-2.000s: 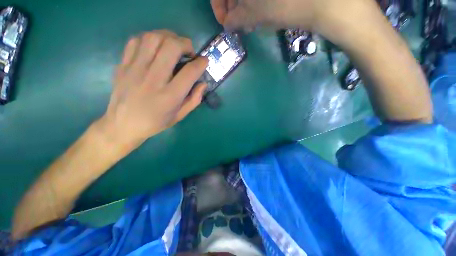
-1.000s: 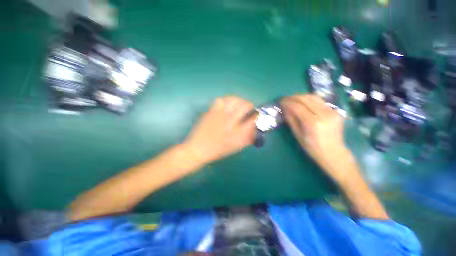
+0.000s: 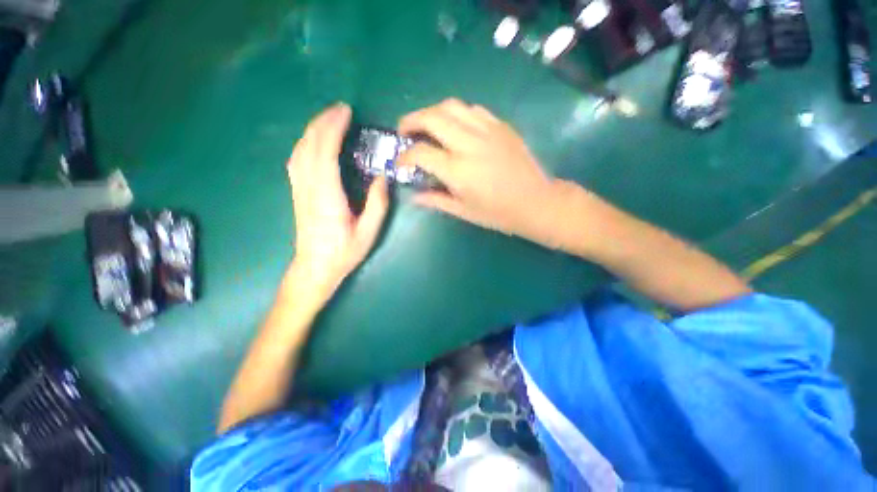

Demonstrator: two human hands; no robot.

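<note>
A small black phone body (image 3: 379, 151) with a silvery board facing up lies between my hands over the green table. My left hand (image 3: 332, 192) is at its left end, thumb at its near edge and fingers spread beyond its far left side. My right hand (image 3: 471, 159) holds its right end, with the fingers covering that part. The view is slightly blurred, and whether a small part is under my right fingers cannot be told.
Phone bodies (image 3: 111, 264) stand side by side at left, near a grey bracket (image 3: 58, 204). A black ribbed tray (image 3: 58, 413) is at lower left. More phone bodies (image 3: 705, 82) and a pale-tipped thin tool (image 3: 623, 105) lie at upper right. Green table surface (image 3: 240, 58) surrounds them.
The view has shifted and turned. The phone body now lies more level between my hands, and my left hand has opened wider around its left end. My right hand now covers its right end.
</note>
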